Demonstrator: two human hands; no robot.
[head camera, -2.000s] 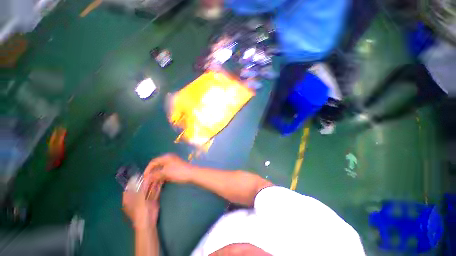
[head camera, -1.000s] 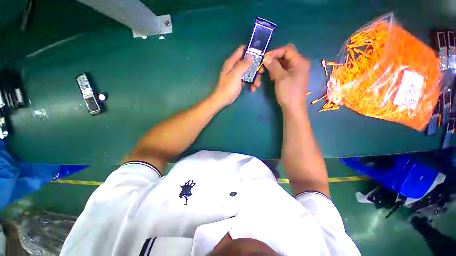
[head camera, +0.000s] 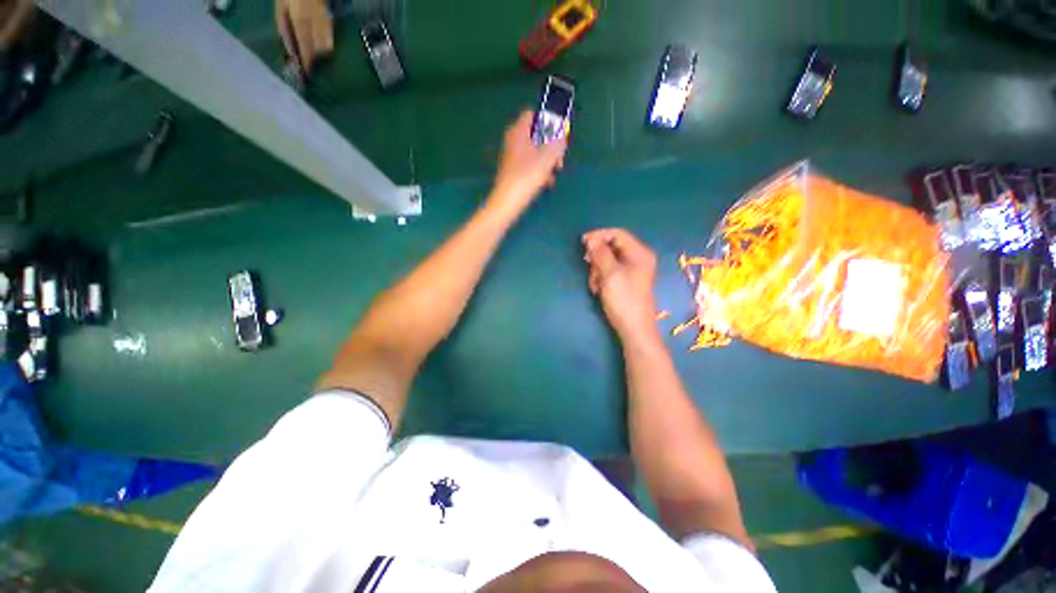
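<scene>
My left hand (head camera: 532, 159) holds a black and silver bar phone (head camera: 555, 107) by its lower end, over the far part of the green bench (head camera: 463, 278). A small orange spot shows at the phone's right edge. My right hand (head camera: 620, 269) is lower and to the right, apart from the phone, its fingers curled together; no piece shows in it. A clear bag of thin orange parts (head camera: 799, 261), with a white label, lies right of my right hand. Its open end faces left, with loose pieces beside it.
Spaced phones (head camera: 673, 87) lie along the far side, near an orange-and-red phone-sized item (head camera: 558, 31). Grouped phones (head camera: 1005, 249) lie right of the bag. A lone phone (head camera: 244, 310) lies left beside a whitish dot (head camera: 272, 316). A grey post (head camera: 255, 104) slants in; another person's hand (head camera: 303, 33) is beyond.
My left hand has moved the phone away from my right hand, toward the far side. My right hand has come off the phone. The view now takes in more of the far side.
</scene>
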